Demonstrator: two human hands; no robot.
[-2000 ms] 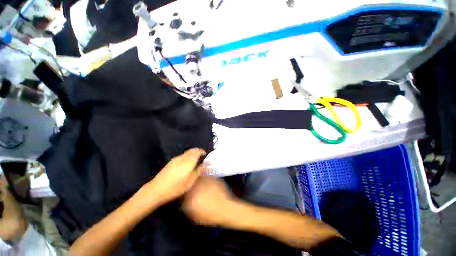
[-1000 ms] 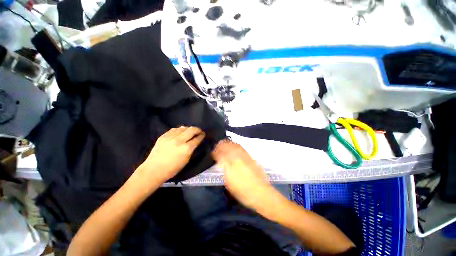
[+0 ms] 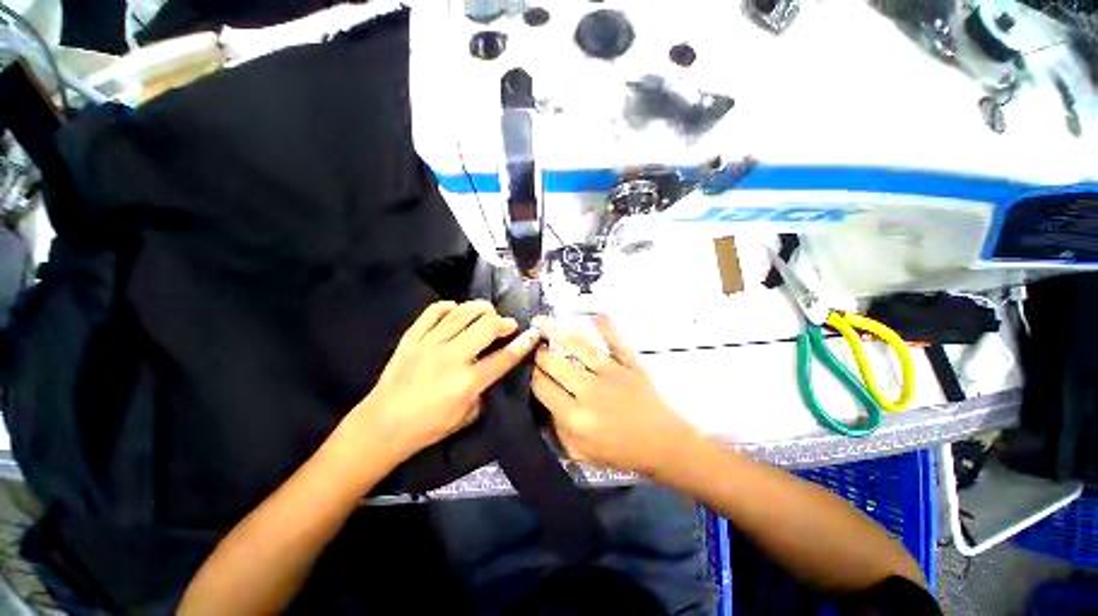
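Note:
The large black cloth [image 3: 265,289] lies left of and under the needle area and drapes over the front table edge. My left hand [image 3: 446,367] lies on the cloth's right edge, fingertips just in front of the presser foot [image 3: 530,289]. My right hand [image 3: 608,403] is close beside it, its fingertips together at the cloth edge. The narrow black strip [image 3: 536,469] runs down from between my hands over the table edge toward the lap. What is pinched under the fingertips is partly hidden.
The white sewing machine [image 3: 843,120] spans the back. Scissors with green and yellow handles [image 3: 849,373] lie on the right, near a brown tab [image 3: 728,265] and a black cloth bundle [image 3: 933,317]. A blue basket [image 3: 891,493] stands below the table.
The black strip, earlier lying rightward toward the scissors, now hangs down between my hands. Both hands have moved up to the presser foot. The view has shifted closer to the needle.

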